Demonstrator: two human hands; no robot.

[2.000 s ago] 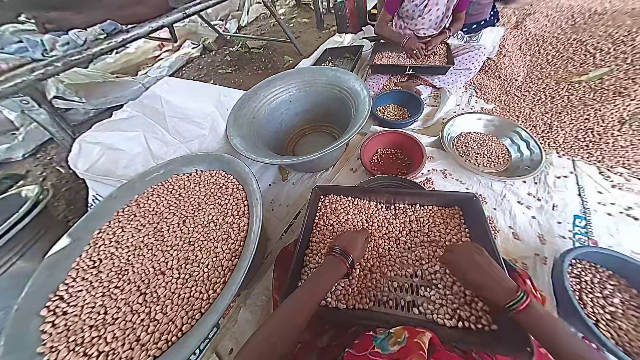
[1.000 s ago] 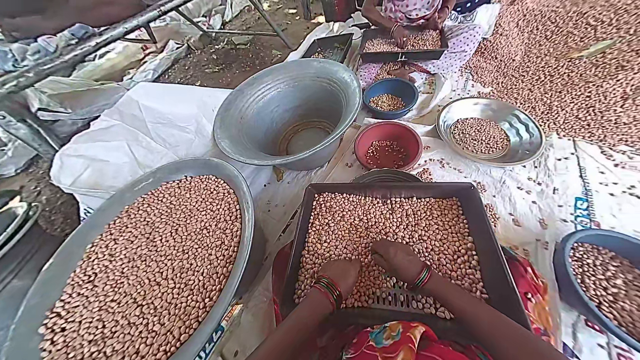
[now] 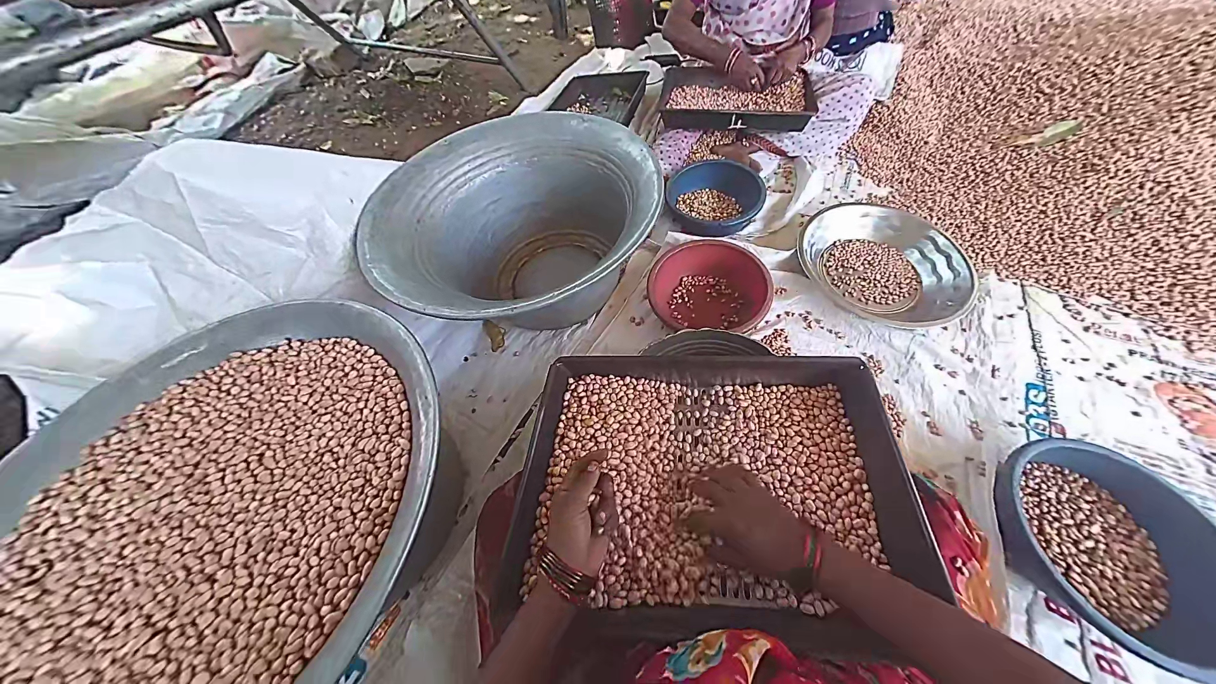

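A dark slotted tray (image 3: 863, 380) full of pinkish-brown nuts or seeds (image 3: 798, 427) rests at my lap. Over its left part my left hand (image 3: 581, 513) is turned on its side, fingers curled; whether a seed lies in them cannot be told. My right hand (image 3: 746, 518) reaches into the seeds near the tray's middle, palm down, with its fingertips partly hidden. Slots of the tray floor show between the seeds at the top and bottom middle. A large metal basin (image 3: 429, 399) heaped with the same seeds stands at the left.
Beyond the tray are a big metal basin (image 3: 570, 190), a red bowl (image 3: 665, 280), a blue bowl (image 3: 676, 195) and a steel dish (image 3: 950, 285). A grey-blue tub (image 3: 1178, 560) of seeds stands right. Another person (image 3: 750, 38) works at a second tray (image 3: 741, 121), beside a seed heap (image 3: 1092, 190).
My hands were apart over the tray, came together near its middle, and are now slightly apart again. My left hand has turned onto its side.
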